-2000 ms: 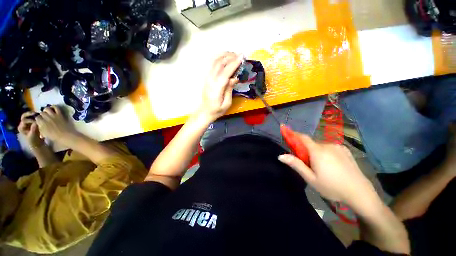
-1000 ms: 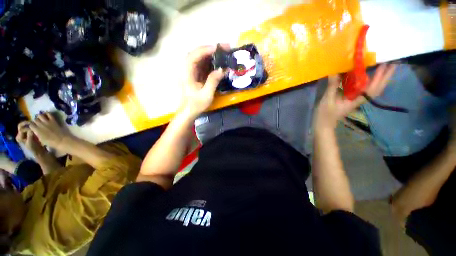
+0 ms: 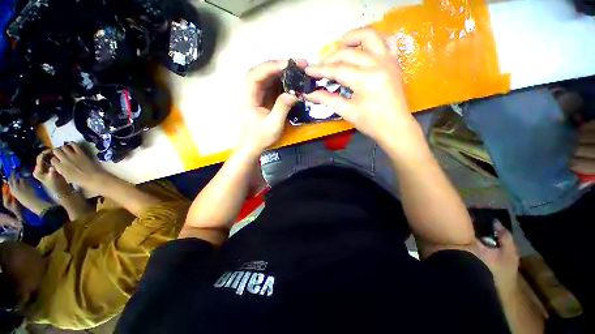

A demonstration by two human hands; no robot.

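An open black ear cup housing (image 3: 316,112) with white disc-like shapes inside lies at the front edge of the bench, partly covered by my right hand. A smaller black part (image 3: 295,79) stands upright at its left side. My left hand (image 3: 264,107) holds the smaller black part between thumb and fingers. My right hand (image 3: 365,85) reaches over the housing from the right, its thumb and fingertips at the smaller black part. Whether the two parts are joined is hidden by my fingers.
Black unfinished units (image 3: 104,78) are piled at the left and back left. Orange-yellow tape (image 3: 450,62) covers the bench right of my hands. A pale box (image 3: 231,5) is cut off at the top. Another person's hands (image 3: 72,166) work at the left; a person sits at the right.
The red tool has left my right hand and is out of sight. My right hand has moved from the right onto the housing. My left hand still holds the smaller black part.
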